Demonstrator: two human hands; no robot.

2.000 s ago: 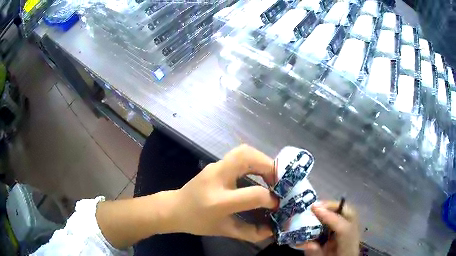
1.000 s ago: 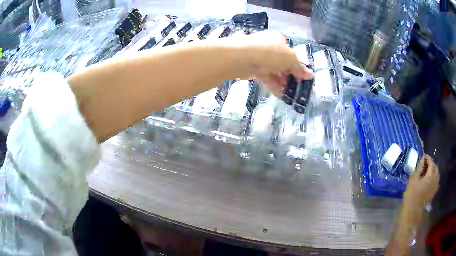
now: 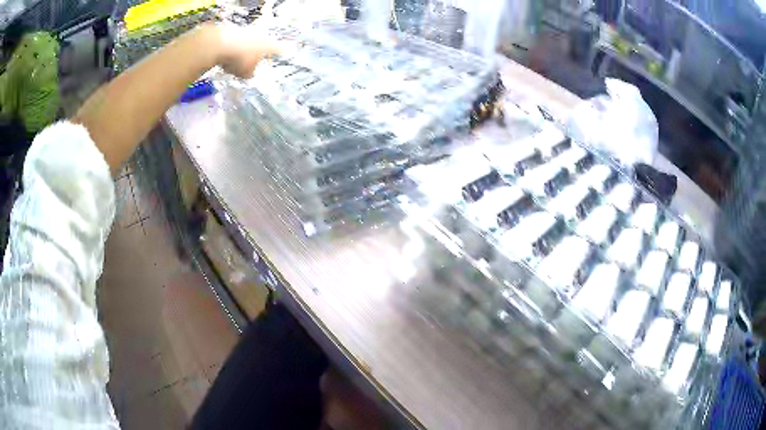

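My left hand is stretched out to the far left stack of clear blister trays. Its fingers are at the tray's left edge and are blurred; whether they hold something cannot be told. My right hand is not in view. The right stack of blister trays holds rows of white electronic units with dark end faces.
A blue basket is cut off at the lower right. A crumpled plastic bag and a dark bundle lie behind the right stack. A yellow strip is at the far left. A person in green is beyond the bench.
The view has swung left. My left hand has moved from the right stack to the left one, and the dark units it held no longer show. My right hand has left the picture.
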